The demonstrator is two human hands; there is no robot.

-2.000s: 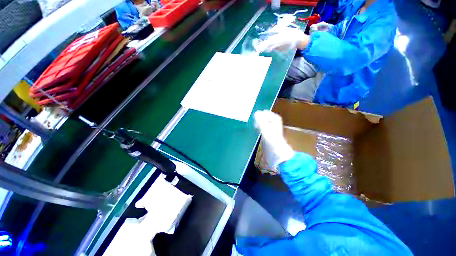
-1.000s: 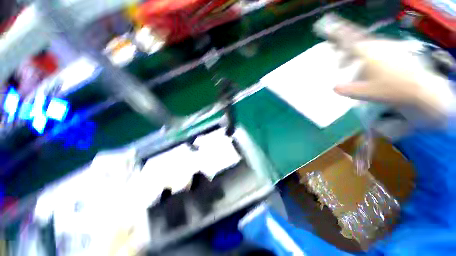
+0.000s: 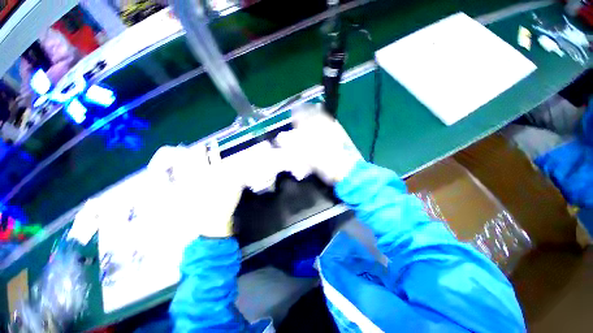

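Note:
The white holding fixture [image 3: 260, 170] with cut-out edges lies on its black base in a pale frame in front of me. My left hand [image 3: 211, 195], gloved, is at the fixture's left end; it merges with the bright white, so its fingers cannot be made out. My right hand [image 3: 322, 140], gloved, is over the fixture's right end, blurred. I cannot tell whether either hand holds anything. The black electric screwdriver [image 3: 333, 71] hangs upright just behind my right hand, its cord beside it. A white sheet [image 3: 140, 253] with small items lies left of the fixture.
A foam sheet [image 3: 456, 68] lies at right on the green bench. Clear parts [image 3: 62, 286] are heaped far left. An open cardboard box [image 3: 455, 188] with clear wrap is lower right. A metal post [image 3: 218, 65] rises behind the fixture. Blue-lit lamps [image 3: 77, 96] show upper left. A blue sleeve [image 3: 569, 172] shows at right.
My view has turned left. My right hand has moved from near the foam sheet to the fixture. My left hand now shows at the fixture's left end.

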